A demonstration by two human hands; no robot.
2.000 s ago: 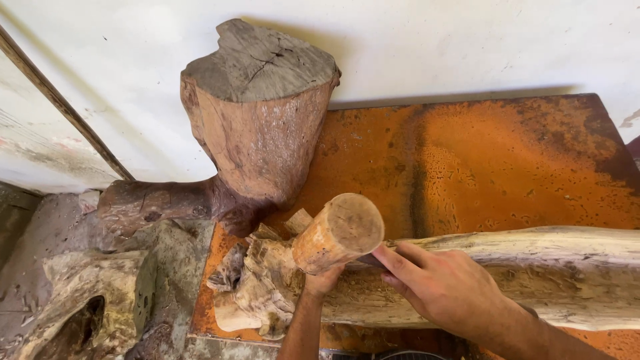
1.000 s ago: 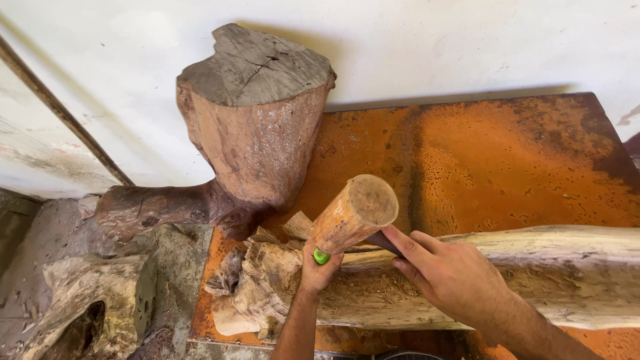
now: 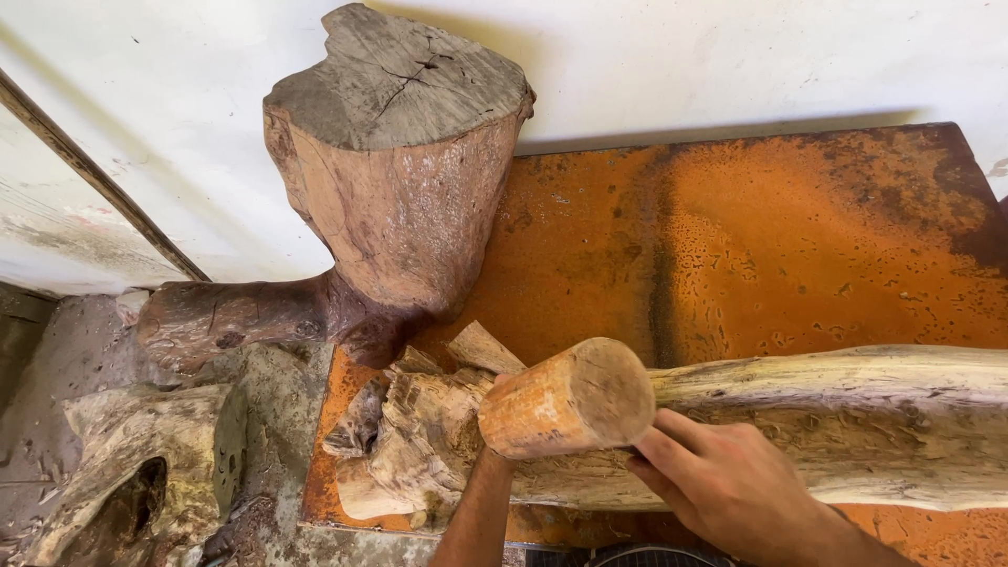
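Observation:
A cylindrical wooden mallet head (image 3: 563, 400) is in front of me, its round end face tilted up towards the view. My left hand (image 3: 502, 457) is mostly hidden behind it, with the wrist and a bit of finger showing, and seems closed on the mallet. My right hand (image 3: 720, 472) is just right of the mallet, its fingers pinching a dark tool shaft that is largely covered. Both hands are over a long, pale, hollowed log (image 3: 850, 437) with loose fibres along its trough. Its left end (image 3: 429, 433) is rough and splintered.
The log lies on a rusty orange tabletop (image 3: 787, 252). A thick stump (image 3: 394, 213) with a branch stands at the table's back left, near the white wall (image 3: 677, 63). A hollow wood chunk (image 3: 150, 472) sits at lower left. A thin pole (image 3: 102, 181) leans by the wall.
The mallet head went up and right, then came back down. A bright green part beside my left hand, seen one second ago, is now hidden. My right hand stays near the same place.

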